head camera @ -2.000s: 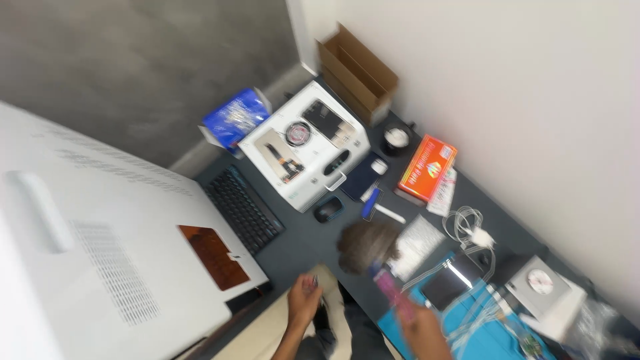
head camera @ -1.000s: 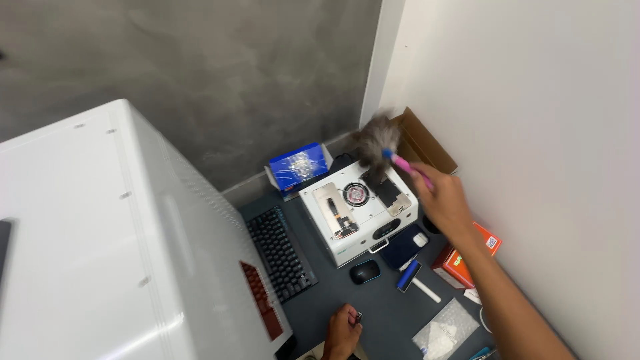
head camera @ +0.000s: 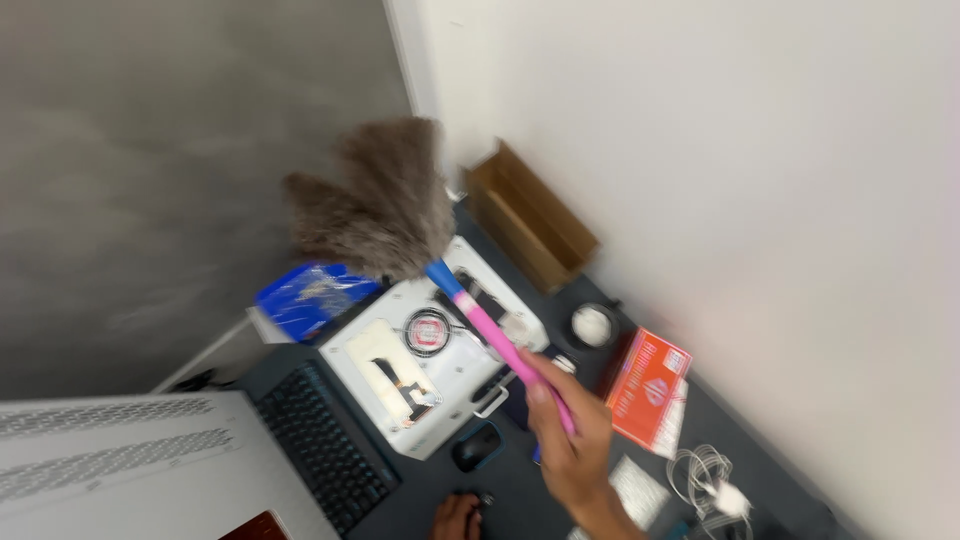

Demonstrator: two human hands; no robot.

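My right hand [head camera: 566, 427] grips the pink handle of a feather duster [head camera: 382, 202], whose brown-grey feathers are raised over the back of a white metal machine [head camera: 457, 375]. The machine has a round fan grille on top, with a pale plate and dark parts beside it. At the bottom edge my left hand [head camera: 456, 517] is partly cut off, with its fingers curled near a small dark object [head camera: 486, 499] on the desk. Whether the left hand holds that object I cannot tell. A black computer mouse [head camera: 478, 445] lies between the left hand and the machine.
A black keyboard [head camera: 326, 442] lies left of the machine, by a large white cabinet [head camera: 150, 480]. Behind are a blue package [head camera: 315, 300] and an open cardboard box [head camera: 532, 217]. At right are a round dark container [head camera: 592, 325], an orange box [head camera: 649, 386] and white cables [head camera: 705, 480].
My right hand has carried the duster from the near side of the desk up over the machine. Since one second ago, its feathers have moved from beside the cardboard box toward the grey wall.
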